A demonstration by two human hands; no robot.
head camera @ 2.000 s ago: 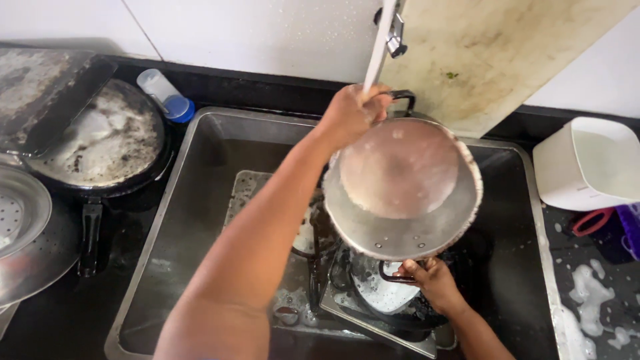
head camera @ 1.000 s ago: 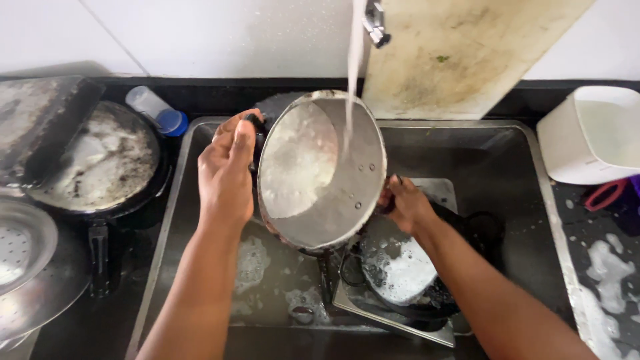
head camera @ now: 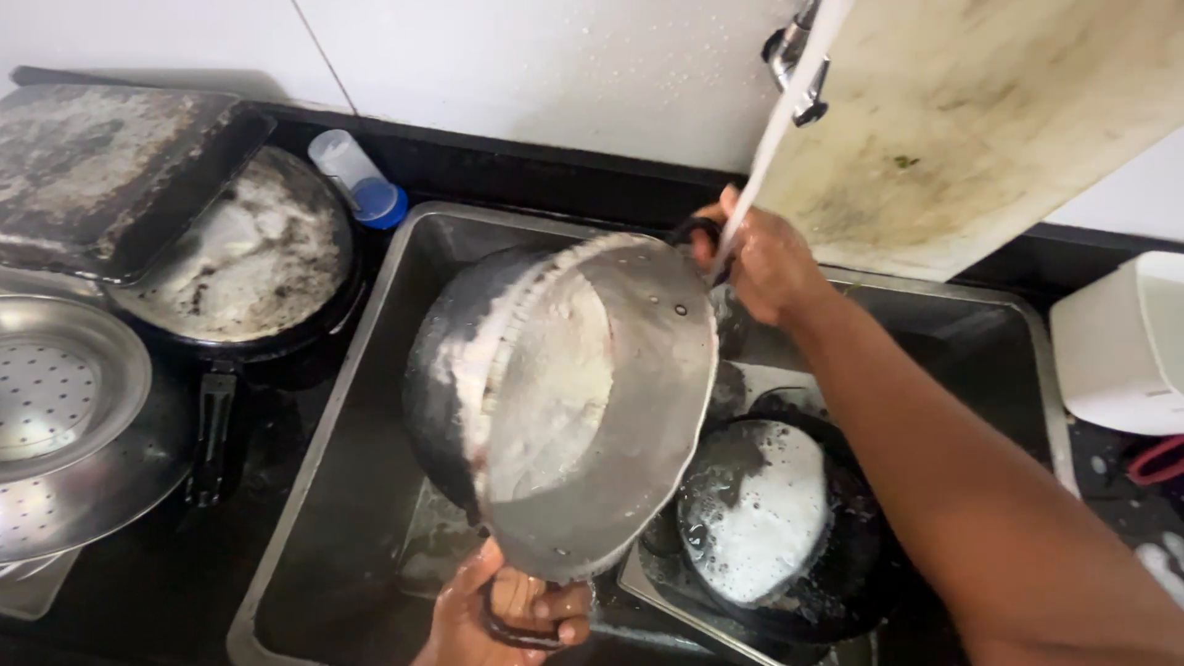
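A deep aluminium cooking pot (head camera: pixel 638 416) is tilted on its side above the sink (head camera: pixel 314 481), its mouth facing right and toward me. My left hand (head camera: pixel 523 606) grips the lower loop handle, at the pot's near edge. The dark upper handle is in my right hand (head camera: pixel 754 254), beside the tap's running water stream (head camera: pixel 786 111). The pot's outside is blackened, and its inside looks wet. Below it, at the right in the sink, a dark pan (head camera: pixel 754 509) holds foamy water and rests over a metal tray (head camera: pixel 703 615).
On the left counter lie a blackened frying pan (head camera: pixel 250 250), a scorched baking tray (head camera: pixel 111 176), a perforated steel strainer (head camera: pixel 46 398) and a blue-capped plastic container (head camera: pixel 370 194). A stained board (head camera: pixel 971 120) leans behind the sink by the tap (head camera: pixel 795 69). A white tub (head camera: pixel 1119 342) stands right.
The pot has turned between my hands. My left hand went from its left side to the near handle, and my right hand from the right side to the far handle by the stream.
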